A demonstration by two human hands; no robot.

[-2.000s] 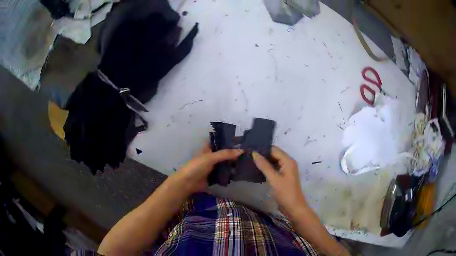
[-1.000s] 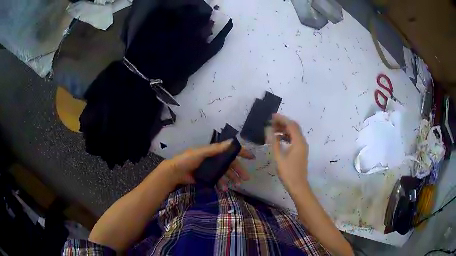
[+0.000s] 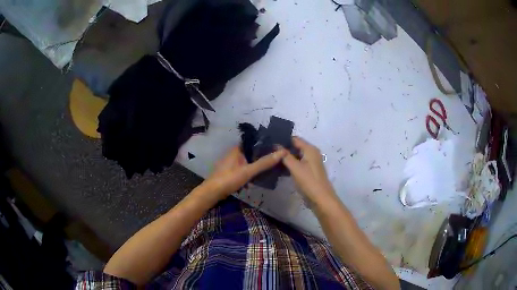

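Observation:
A stack of small black cloth pieces (image 3: 277, 133) is held between my two hands, near the table's front edge. My left hand (image 3: 238, 169) grips the stack from the left, with its thumb on top. A darker, ragged-edged part stands out behind its fingers. My right hand (image 3: 306, 165) grips the pieces from the right, its thumb near my left thumb. The fingers beneath the cloth are hidden. The hands are slightly blurred.
A large black cloth bundle (image 3: 142, 119), tied with pale string (image 3: 177, 73), lies left. White sheets (image 3: 432, 171), red-handled scissors (image 3: 435, 118), white offcuts (image 3: 485, 180) and an iron (image 3: 447, 244) lie right. Greyish translucent shapes (image 3: 369, 21) lie at the far edge of the white table (image 3: 306, 68).
A second ago my right hand was apart from the left, by a black piece on the table. Now both hands are together on the cloth pieces. The view has shifted slightly.

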